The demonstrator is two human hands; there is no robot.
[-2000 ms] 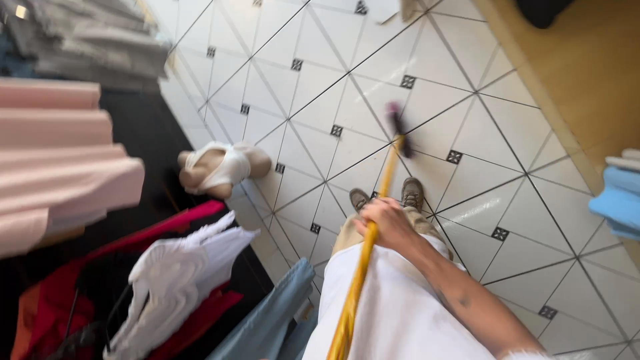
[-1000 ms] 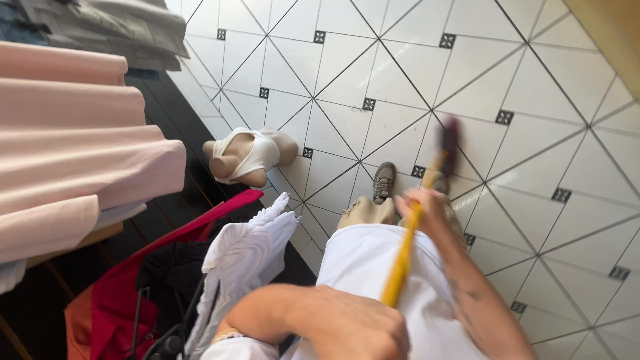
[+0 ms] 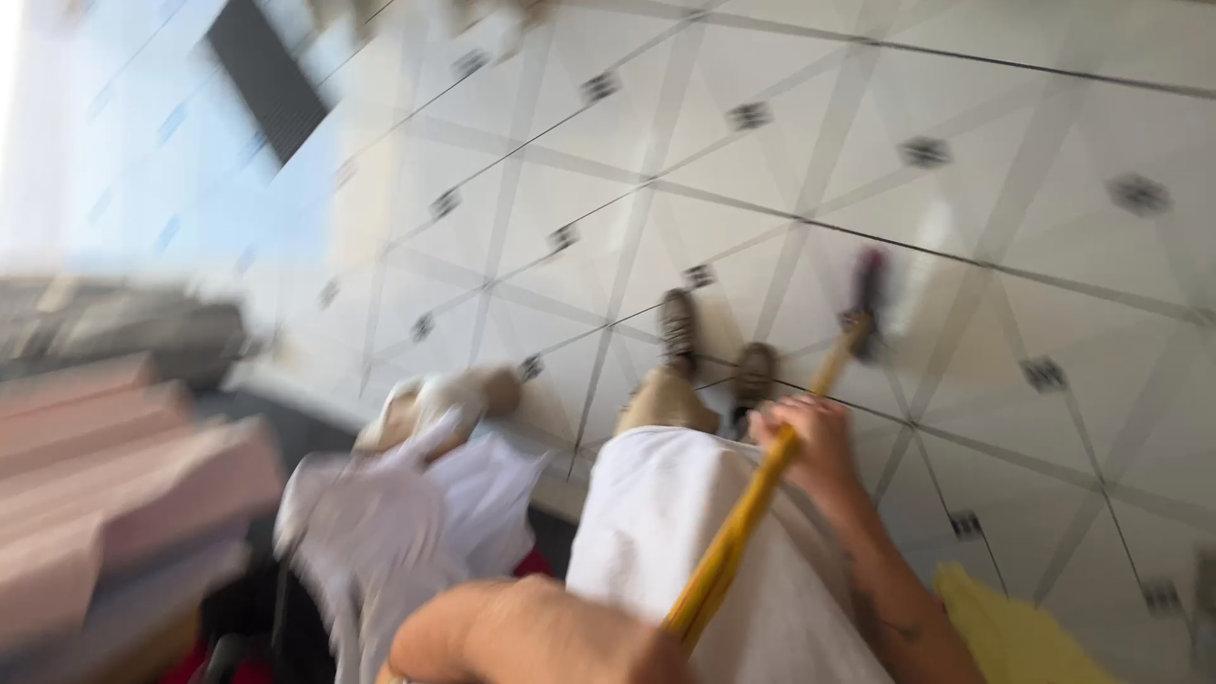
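A broom with a yellow handle (image 3: pixel 730 541) slants across my white top, from the bottom centre up to the right. Its dark, reddish-tipped head (image 3: pixel 868 302) is blurred against the tiled floor, right of my shoes. Around the middle of the handle my right hand (image 3: pixel 807 442) is closed. My left hand (image 3: pixel 608 641) is at the upper end of the handle, at the bottom edge of the view; its fingers are mostly hidden, but it appears to grip the handle.
White garments (image 3: pixel 408 532) hang at lower left beside a mannequin torso (image 3: pixel 446 404). Folded pink clothes (image 3: pixel 123 494) are stacked at far left. A dark mat (image 3: pixel 269 81) lies at upper left on the tiled floor (image 3: pixel 731 190). Yellow fabric (image 3: pixel 1016 627) shows at lower right.
My left hand, not seen two seconds ago, came to the upper handle by one second ago and is still there. The view has swung, bringing in the dark mat and yellow fabric.
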